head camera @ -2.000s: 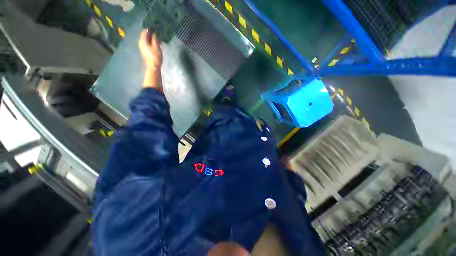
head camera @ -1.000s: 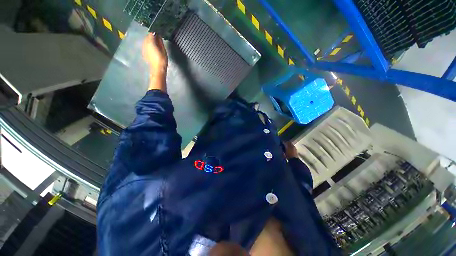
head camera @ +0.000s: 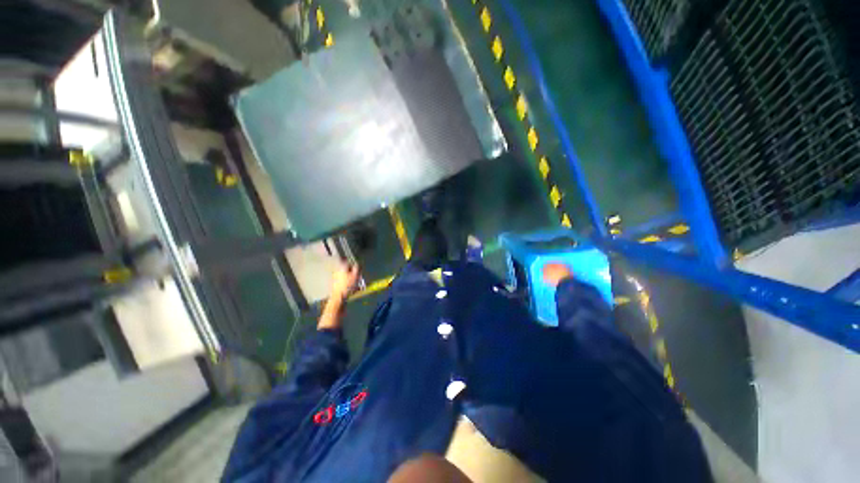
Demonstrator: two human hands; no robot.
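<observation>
My left hand [head camera: 343, 280] hangs low beside my body, left of centre, below the near edge of a silver metal-topped cart [head camera: 330, 132]. It is blurred, looks empty and has its fingers slightly apart. My right hand [head camera: 558, 273] is small and blurred in front of the blue plastic stool [head camera: 589, 269]; its fingers cannot be made out. On the cart's right part lies a grey ribbed panel [head camera: 438, 113]. Dark green pieces [head camera: 410, 36], perhaps boards, lie at its far end. Neither hand touches the cart.
A blue frame [head camera: 674, 160] runs down the right, with black ribbed racks [head camera: 764, 113] behind it. Pale machines and a silver rail [head camera: 156, 189] stand on the left. Yellow-black tape [head camera: 509, 80] marks the green floor. My dark shoe [head camera: 429, 236] shows beyond the jacket.
My left hand has left the green pieces on the cart and dropped to my side. My right hand now shows over the stool. The view has turned; the pale machine at lower right is largely gone.
</observation>
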